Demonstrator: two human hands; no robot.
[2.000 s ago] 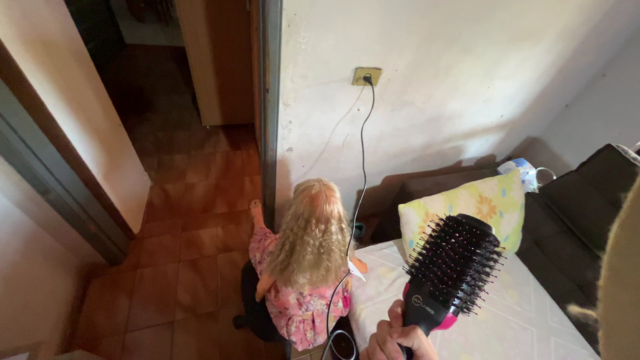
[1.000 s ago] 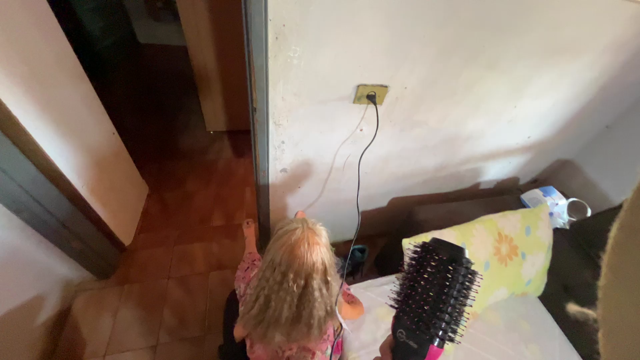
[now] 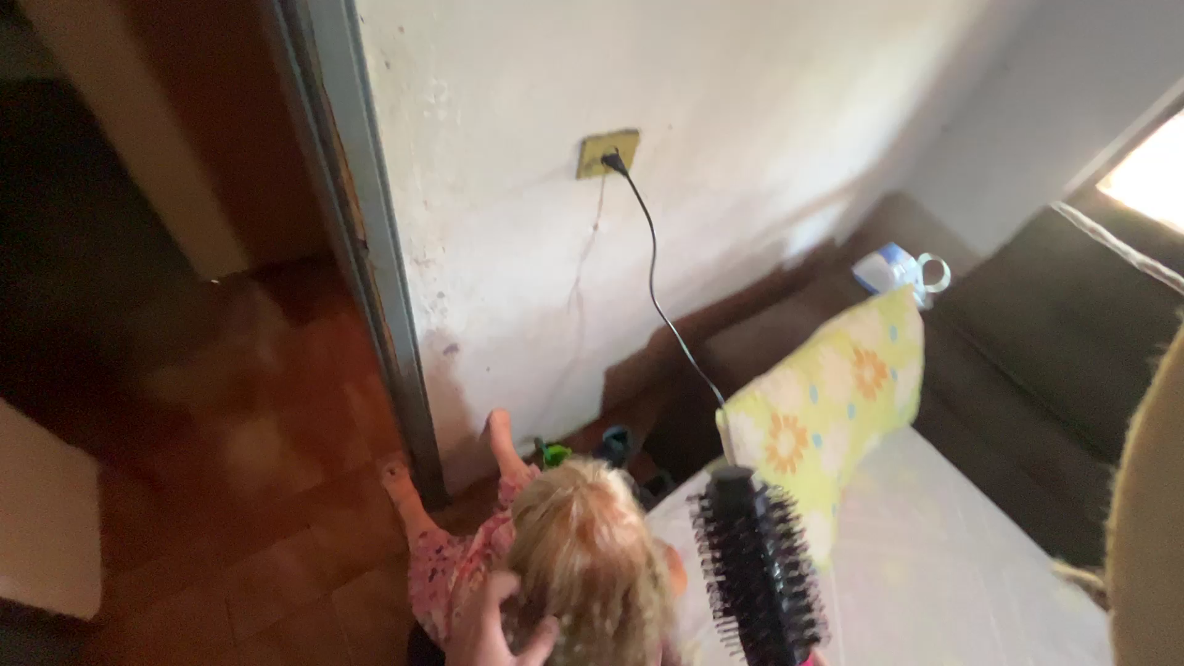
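Observation:
A seated person with long, wavy blond hair [image 3: 592, 555] and pink floral clothes is at the lower middle, seen from above and behind. My left hand [image 3: 504, 629] is at the left side of the hair, fingers apart and touching it; whether strands lie between the fingers is blurred. To the right of the head stands a black hot-air brush [image 3: 758, 564] with dense bristles, apart from the hair. Only a sliver of my right hand [image 3: 818, 658] shows at its lower end, by a pink part; the rest is below the view.
A black cord [image 3: 655, 277] runs from a yellowish wall outlet [image 3: 608, 153] down behind a floral pillow [image 3: 832, 398]. The pillow rests on a pale covered surface [image 3: 953, 555] beside a dark sofa [image 3: 1017, 342]. A metal door frame [image 3: 370, 231] stands at left.
My left hand has come into view at the hair. The person's legs now stretch forward toward the wall and door frame. The view has shifted.

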